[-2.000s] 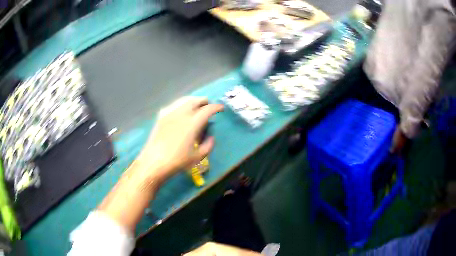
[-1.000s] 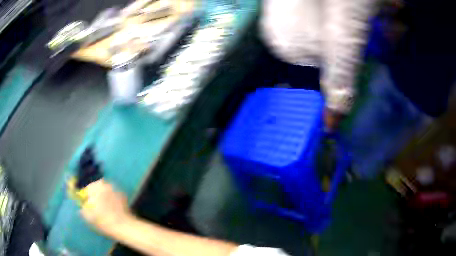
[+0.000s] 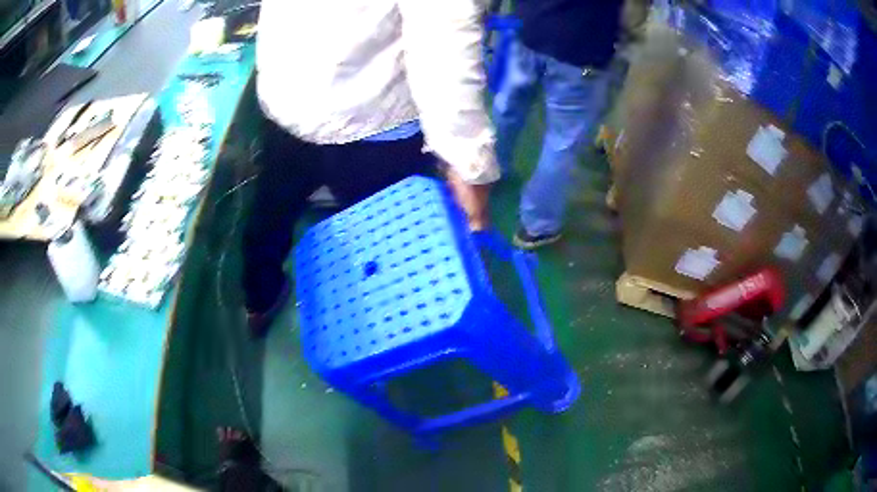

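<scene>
My right hand [image 3: 144,484] is small and cut off by the bottom edge at the lower left. It is closed on a yellow-handled utility knife [image 3: 82,482], whose thin dark blade points up and left over the teal mat [image 3: 111,356]. A crumpled black cloth [image 3: 70,423] lies on the mat just above the knife, apart from it. My left hand is out of the picture.
A white bottle [image 3: 73,264] and rows of power supply units [image 3: 163,216] stand up the bench. A person in a pale jacket [image 3: 337,67] holds a blue stool [image 3: 385,279] beside the bench. Another person's jeans [image 3: 558,135], cartons [image 3: 712,183] and a red device [image 3: 736,303] are beyond.
The view has swung right, so the bench has shifted left and the stool is now central and tilted. My right hand holds the knife near the bottom edge; my left hand has left view.
</scene>
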